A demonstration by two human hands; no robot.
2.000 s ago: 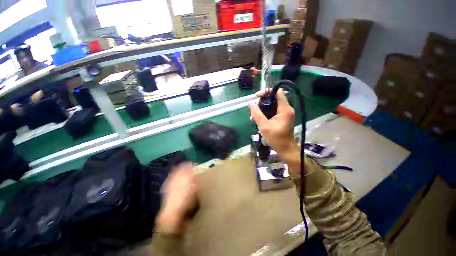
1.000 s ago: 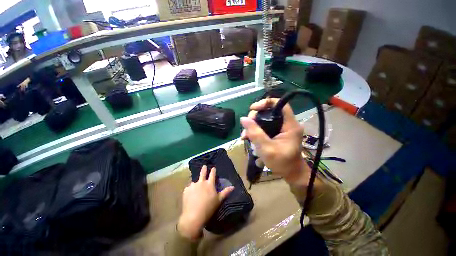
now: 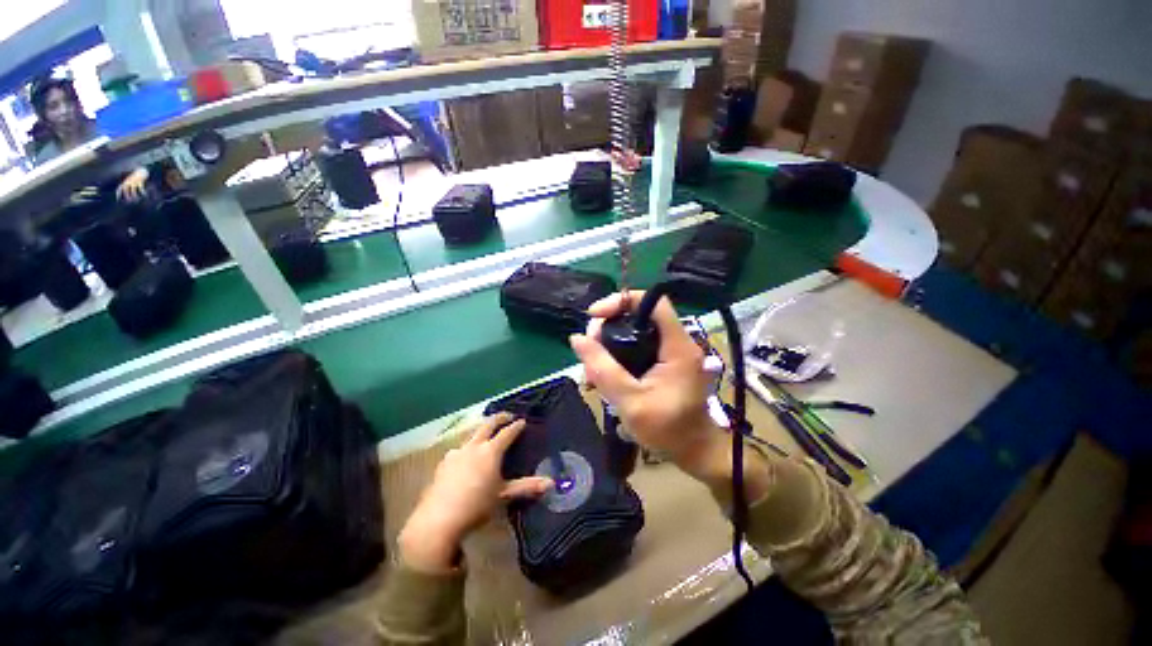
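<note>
A black ribbed speaker cabinet lies on the cardboard bench cover, its round grey disc with a bright centre facing up. My left hand rests on the cabinet's left side, thumb near the disc. My right hand is closed around the black electric screwdriver, held upright at the cabinet's upper right side. Its lower end is mostly hidden by my hand, so contact with the cabinet cannot be told. The thick black cable loops over my right wrist.
Stacked black cabinets stand at the left. More cabinets sit on the green conveyor. A clear bag of dark parts and green-handled pliers lie at the right. A thin spring hangs above. A person is at far left.
The left hand has brought a cabinet onto the cardboard, then shifted left off its disc. The screwdriver has moved left and down from the feeder area to the cabinet's side. Another cabinet shows on the belt.
</note>
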